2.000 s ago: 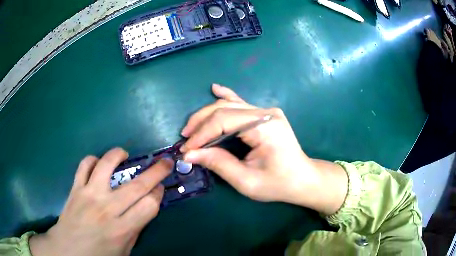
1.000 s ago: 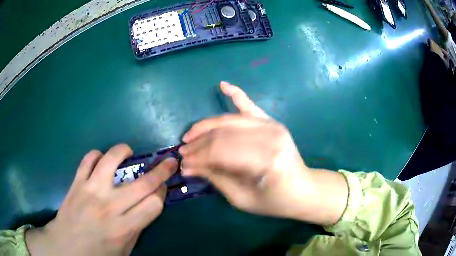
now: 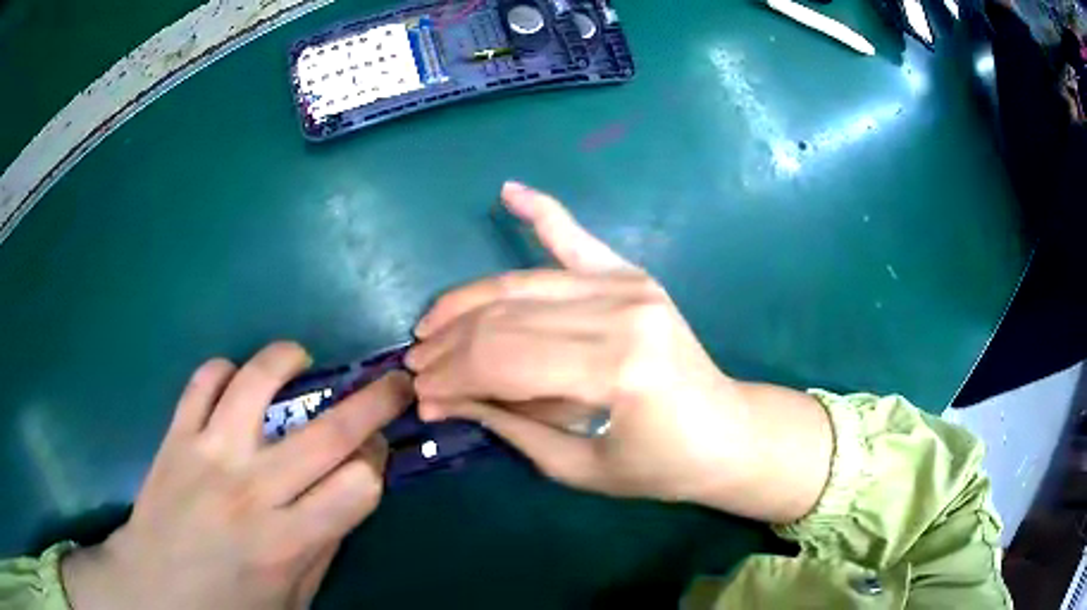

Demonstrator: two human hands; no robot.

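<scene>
A dark blue-black phone housing [image 3: 459, 462] lies open side up on the green bench, mostly covered by my hands. A white-silver patch shows at its left end and a small white pad near its right part. My left hand [image 3: 256, 477] holds the housing, with its index fingertip pressing inside near the middle. My right hand [image 3: 584, 369] is over the right part, fingertips pinched together at the left index fingertip. The silvery end of the tweezers [image 3: 600, 423] shows under the right palm; their tip is hidden. The round disc is hidden.
A second open housing [image 3: 501, 78] lies beyond my hands, with a white dotted sheet and two round discs. A white pointed stick [image 3: 822, 26] and dark tools lie at upper right. A speckled curved strip [image 3: 107, 89] borders the bench at upper left. A person's dark sleeve is at right.
My right hand has turned over, from a pen-like hold with the tweezers' shaft showing to knuckles up over the housing, covering the disc. My left hand stays on the housing.
</scene>
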